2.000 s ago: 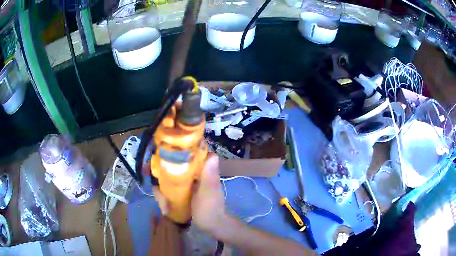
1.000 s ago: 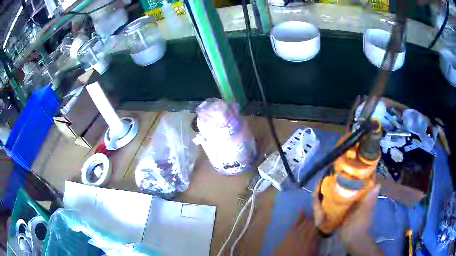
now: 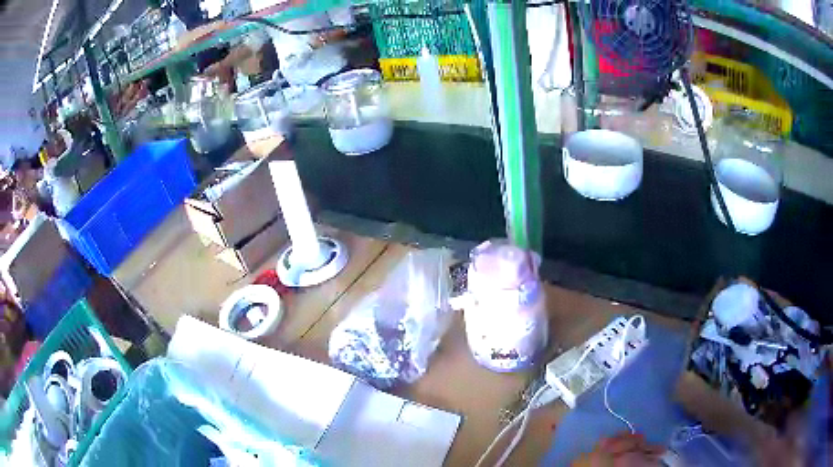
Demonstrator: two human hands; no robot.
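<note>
A blurred hand, apparently my left hand (image 3: 626, 450), shows at the bottom edge over the blue-grey mat (image 3: 585, 429), mostly cut off. A blurred skin-coloured shape, apparently my right hand or forearm (image 3: 744, 436), lies in front of the parts box at the lower right. Whether either hand holds anything cannot be told. A white item (image 3: 699, 449) with thin white cable lies between them. The open parts box (image 3: 699, 388) holds white and dark pieces. The orange screwdriver is not visible.
A white power strip (image 3: 594, 360), pink-white bottle (image 3: 505, 310) and clear bag of fittings (image 3: 388, 333) stand on the bench. Further left are a white ring (image 3: 251, 312), an upright lamp (image 3: 301, 223), flat white cardboard (image 3: 301, 397), a blue bin (image 3: 132, 201) and a green basket (image 3: 91, 337).
The view has swung left, so the bench items have shifted right in the picture. The orange screwdriver, gripped by a hand earlier, is out of sight.
</note>
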